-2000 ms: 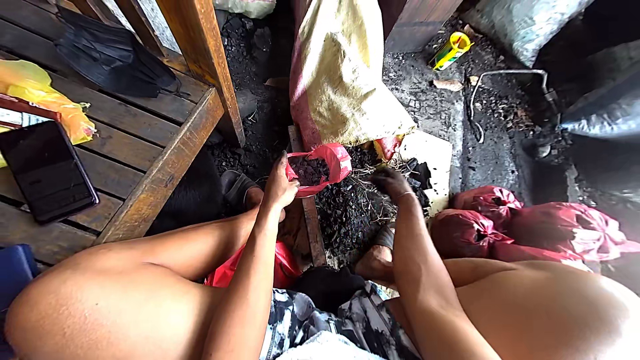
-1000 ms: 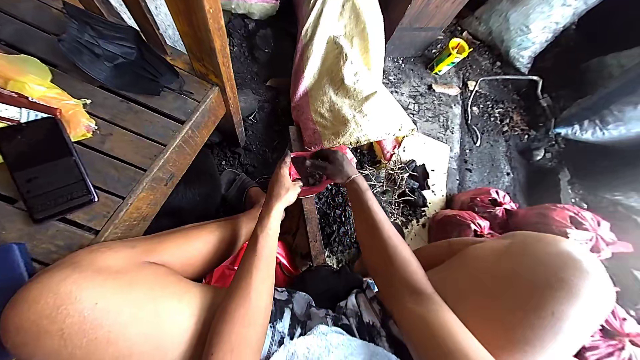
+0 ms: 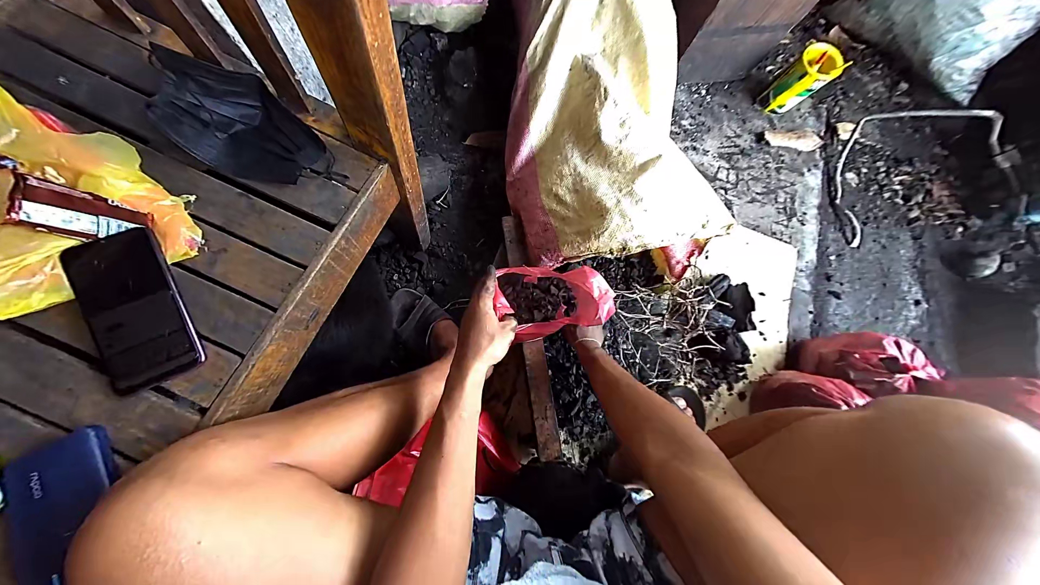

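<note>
A red plastic bag [image 3: 595,297] with small dark charcoal pieces [image 3: 536,298] inside hangs open-mouthed in the middle of the head view. My left hand [image 3: 487,325] grips its left rim. My right hand [image 3: 587,331] is at the underside of the bag on the right, its fingers mostly hidden by the plastic. Below and to the right lies a heap of charcoal [image 3: 573,398] mixed with thin dry roots or twigs [image 3: 654,325]. A large woven sack [image 3: 609,138], yellowish with a pink side, rests just beyond the bag, its mouth end by the heap.
At left, a slatted wooden bench [image 3: 268,341] holds a smartphone [image 3: 132,309], a black face mask [image 3: 236,122], a yellow plastic bag [image 3: 97,166] and a blue case [image 3: 61,496]. Filled red bags [image 3: 865,361] sit at right. Farther off lie a yellow container [image 3: 804,77] and a bent metal rod [image 3: 918,116].
My right hand was over the heap, then at the bag's mouth, and is now beneath the bag's right side. My left hand has kept its hold on the rim.
</note>
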